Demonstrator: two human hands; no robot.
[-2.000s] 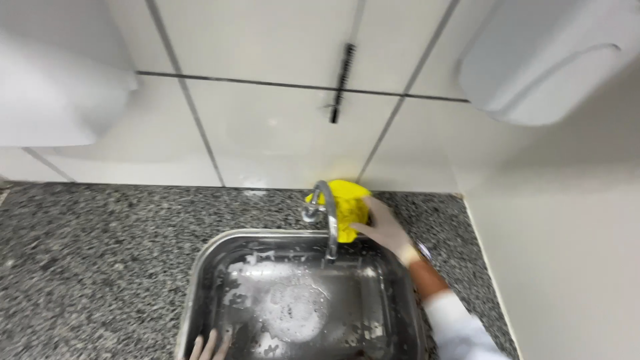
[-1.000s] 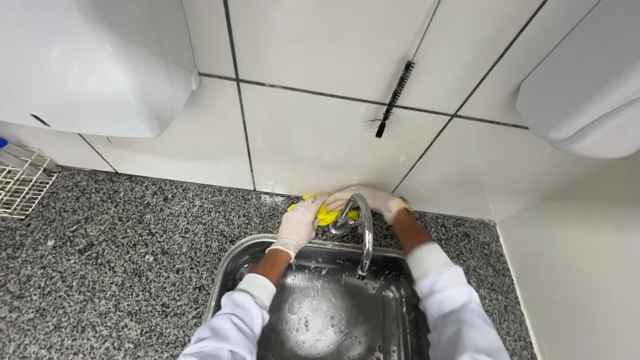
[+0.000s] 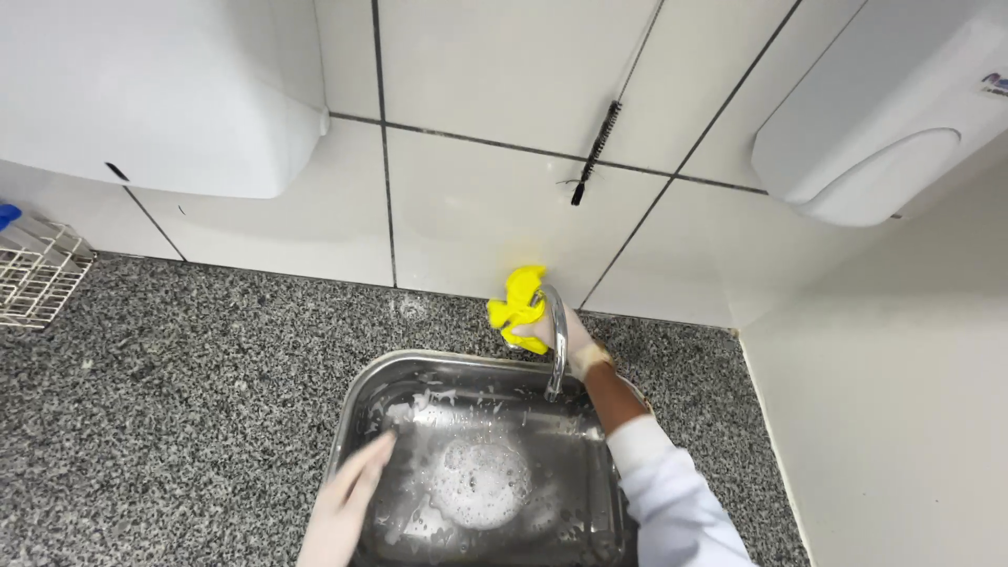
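My right hand (image 3: 561, 335), in a pale glove, grips a bright yellow cloth (image 3: 521, 303) behind the curved chrome faucet (image 3: 559, 335), near the tiled wall. The faucet's spout partly hides the hand. My left hand (image 3: 350, 492), also gloved and somewhat blurred, hovers over the left side of the stainless steel sink (image 3: 441, 358), fingers extended and holding nothing. White suds (image 3: 480, 482) lie on the sink's bottom, and foam streaks its back and left walls.
A speckled granite countertop (image 3: 197, 409) surrounds the sink. At the far left stands a wire rack (image 3: 43, 276) with blue-capped tubes. A black bottle brush (image 3: 600, 150) hangs on the wall between two white dispensers (image 3: 157, 94) (image 3: 858, 142). A side wall borders the right.
My left hand has left the cloth and faucet base and come back over the sink's left side. My right hand stays behind the faucet, with the cloth now bunched up on its left.
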